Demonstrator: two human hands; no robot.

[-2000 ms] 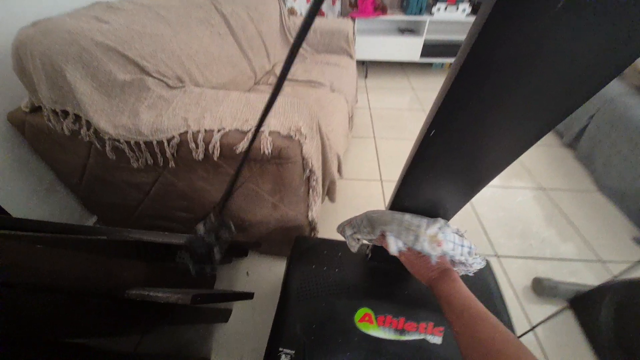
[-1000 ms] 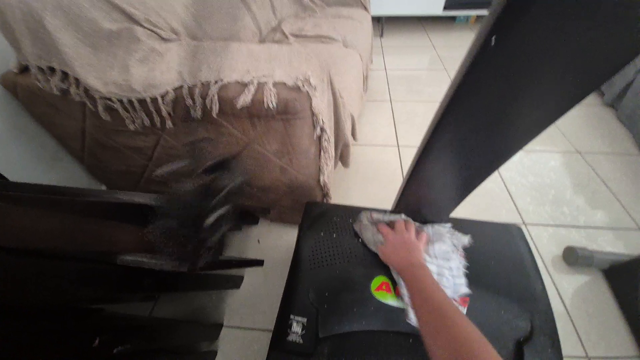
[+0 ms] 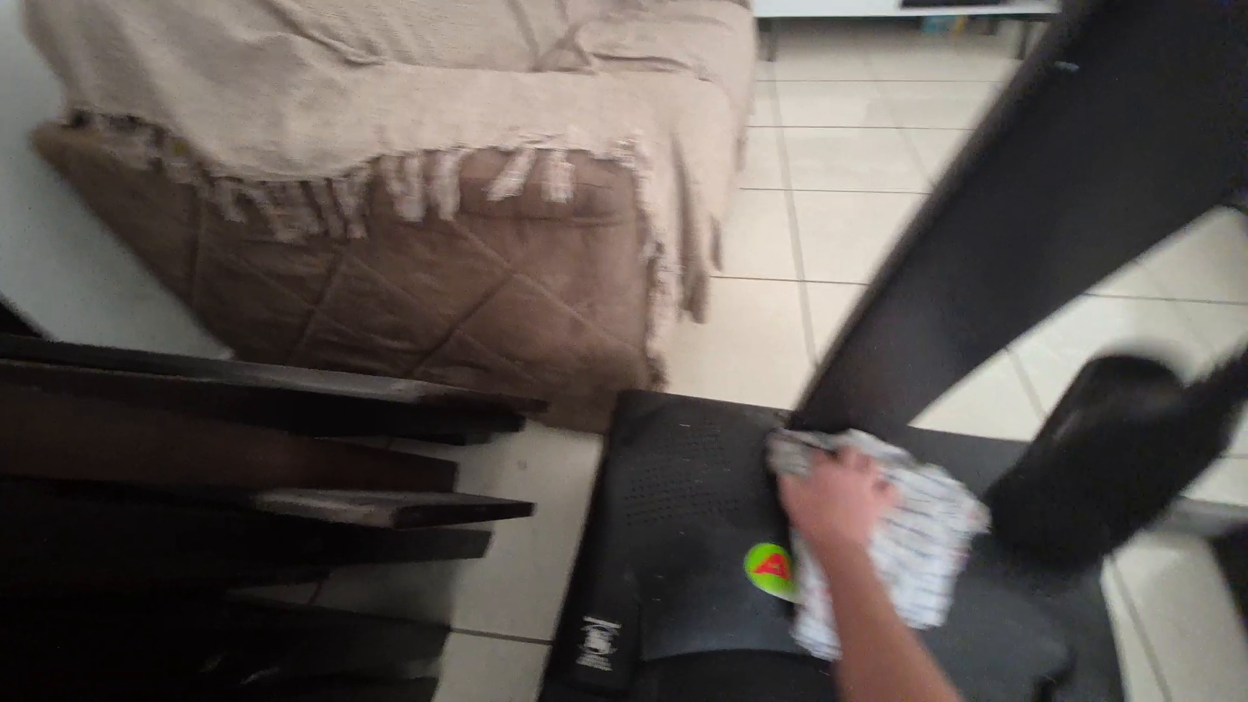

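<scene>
My right hand (image 3: 840, 502) presses a white patterned cloth (image 3: 926, 546) against the black plastic cover of an exercise machine (image 3: 712, 604), beside the foot of its slanted black upright (image 3: 1014, 205). The fingers lie over the cloth's upper left part, and the cloth spreads right and down under the forearm. A green and red logo (image 3: 770, 569) shows just left of the wrist. A blurred black part, possibly a pedal (image 3: 1102, 458), is at the cover's right side. My left hand is out of view.
A sofa with a brown quilted cover (image 3: 429, 283) and a fringed beige throw (image 3: 468, 107) stands ahead on the left. Dark wooden slats or boards (image 3: 370, 507) jut in from the left. Pale floor tiles (image 3: 838, 234) run past the sofa toward a white cabinet (image 3: 897, 8).
The cloth, bunched in my right hand two seconds ago, is now spread on the cover. A blurred black part has come into view at right; the one over the slats at left is gone.
</scene>
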